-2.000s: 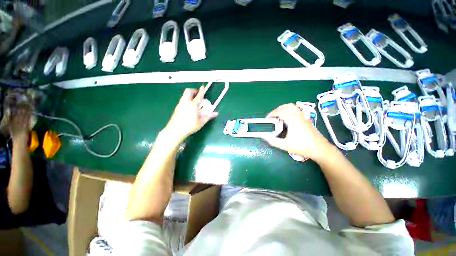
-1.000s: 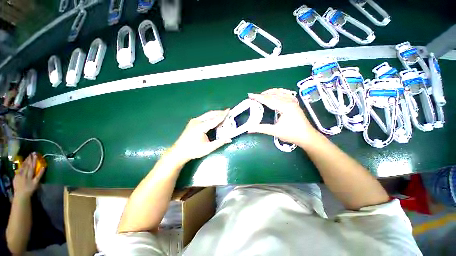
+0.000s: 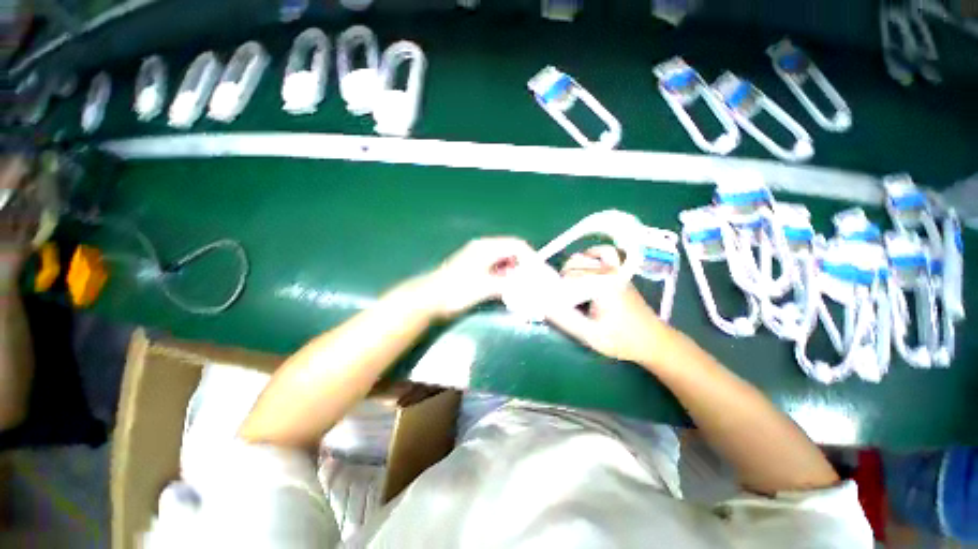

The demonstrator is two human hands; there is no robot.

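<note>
A white loop-shaped housing [image 3: 613, 223] is held between both hands in front of me, slanting up to the right, slightly blurred. Whether it is one half or a joined unit cannot be told. My left hand [image 3: 483, 281] grips its solid lower-left end. My right hand [image 3: 609, 311] grips it from below, with fingers through or behind the loop. A loaded housing half with a blue patch [image 3: 656, 257] lies just right of my right hand, partly hidden by it.
Loaded halves [image 3: 853, 268] are piled at right. More [image 3: 686, 102] lie beyond the pale strip [image 3: 483, 159], with white loops [image 3: 306, 73] at its left. A cable [image 3: 245, 273] and orange object [image 3: 86, 276] are at left. An open carton [image 3: 139, 429] stands below the edge.
The hands first held separate pieces, then came together on one white loop, now tilted up. One more white loop stands at the right end of the row beyond the strip.
</note>
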